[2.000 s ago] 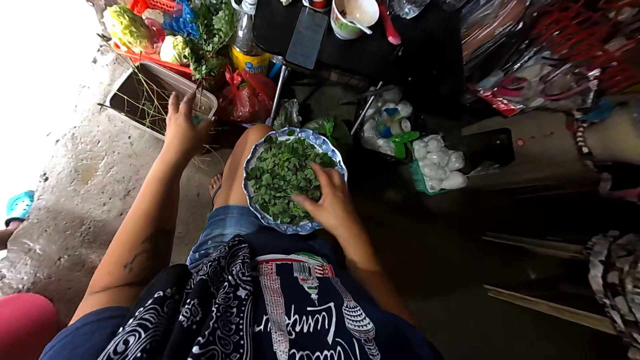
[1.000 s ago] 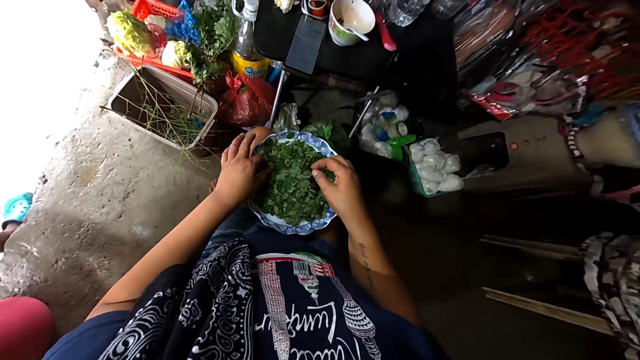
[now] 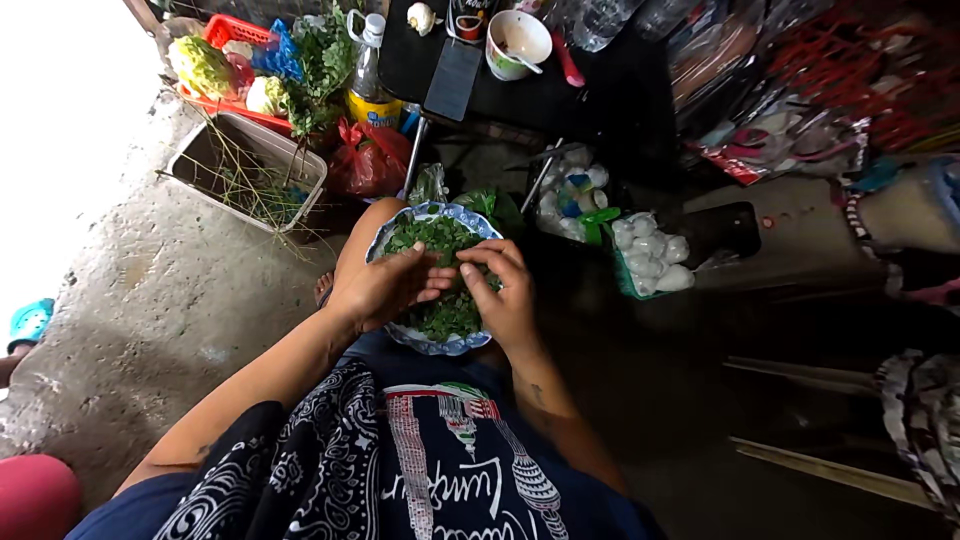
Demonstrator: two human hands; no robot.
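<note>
A white plate with a blue patterned, scalloped rim [image 3: 439, 346] rests on my lap, heaped with small green leaves [image 3: 442, 319]. Over its left part is my left hand [image 3: 390, 281], palm turned up and fingers spread, with no item visible in it. My right hand [image 3: 506, 289] is over the right part of the plate, thumb and index finger brought near each other beside my left fingertips. Whether a leaf or stem is pinched there is too small to tell.
A rectangular bin [image 3: 244, 206] with thin bare stems stands at the left. Behind it are a red basket [image 3: 236, 28] with cabbages, a bottle [image 3: 370, 82] and a red plastic bag [image 3: 369, 161]. A black table [image 3: 409, 64] holds a phone [image 3: 452, 79] and a cup [image 3: 517, 45]. Wrapped white items [image 3: 651, 255] lie right.
My left hand was over the stem bin two seconds ago, then came to the plate. Since one second ago it has turned palm up, and my two hands have come closer together.
</note>
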